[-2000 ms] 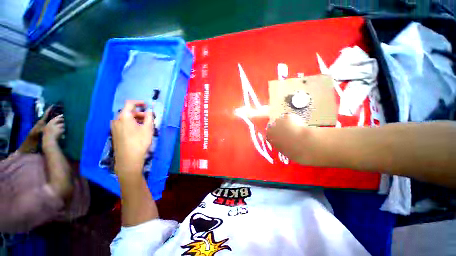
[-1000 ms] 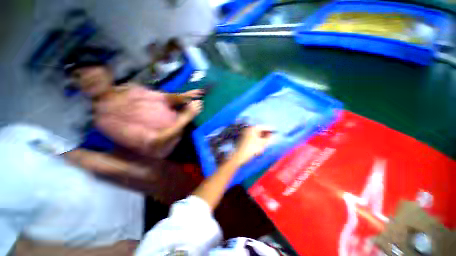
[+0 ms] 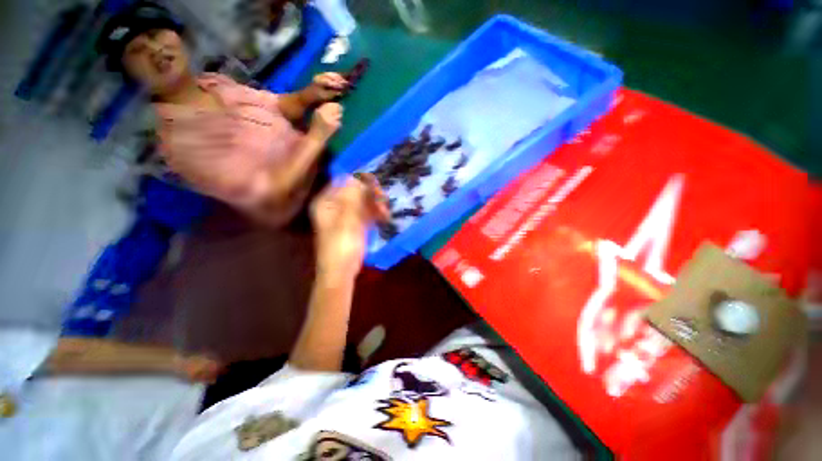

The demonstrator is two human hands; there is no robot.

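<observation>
The blue tray [image 3: 505,194] has a white liner sheet [image 3: 505,99] and a loose pile of small black pieces [image 3: 410,162] towards its near left end. My left hand [image 3: 347,212] is at the tray's near left corner, blurred, with its fingers bent; whether it holds a piece cannot be told. A round white pot [image 3: 737,316] sits on the tan cardboard pad [image 3: 703,288], on the red carton [image 3: 541,270]. A blurred skin-toned patch at the bottom right corner may be part of my right hand or arm, cut off by the edge.
A seated person in a pink top [image 3: 225,144] is at the left of the bench, holding a dark part [image 3: 357,74]. Another person's forearm [image 3: 126,357] and white sleeve show at the lower left. The dark green bench top [image 3: 703,81] runs behind the tray and carton.
The view has swung left towards the seated person. My left hand has moved from over the tray's liner to its near left corner. My right arm, earlier over the cardboard, has left that place.
</observation>
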